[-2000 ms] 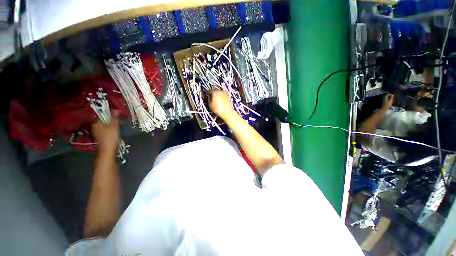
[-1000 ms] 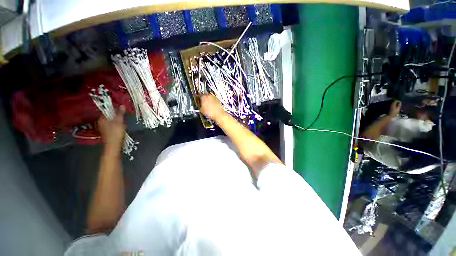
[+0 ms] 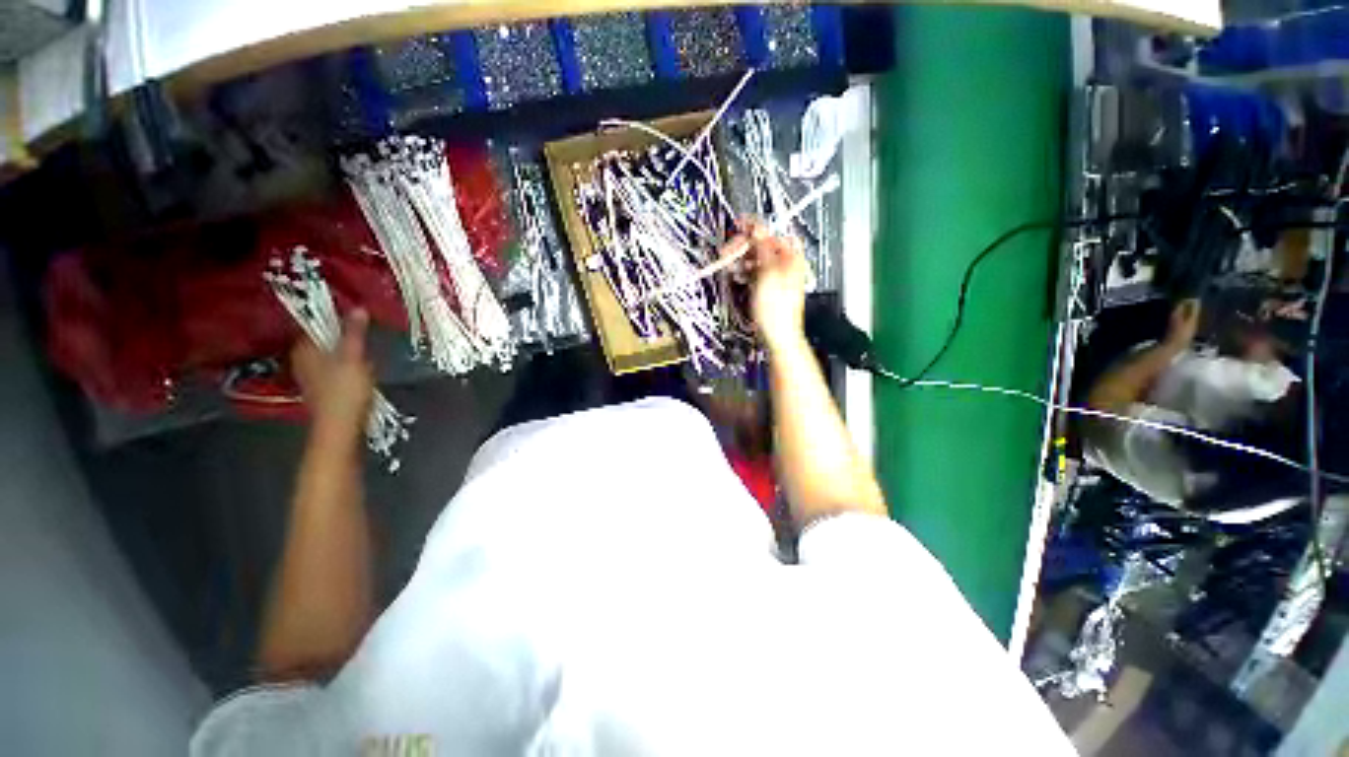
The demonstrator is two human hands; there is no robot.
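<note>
My left hand (image 3: 337, 367) is closed round a small bundle of white cable leads (image 3: 303, 296), whose ends stick out above and below it. My right hand (image 3: 772, 269) is at the right edge of the open carton (image 3: 633, 360), with a white lead (image 3: 803, 204) between its fingers. The carton holds a loose tangle of white leads (image 3: 651, 237). A larger cable bundle (image 3: 429, 259) lies left of the carton, its leads nearly parallel.
Crumpled red plastic (image 3: 133, 318) lies at the left. Blue parts bins (image 3: 610, 56) with small metal pieces stand behind the carton. More leads on clear plastic (image 3: 545, 266) flank it. A black cord (image 3: 984, 252) crosses the green surface (image 3: 947, 459). Another person's arm (image 3: 1147, 367) shows at right.
My right hand has moved from the carton's left part to its right edge and now holds a white lead. My left hand still holds its bundle. The view has shifted slightly.
</note>
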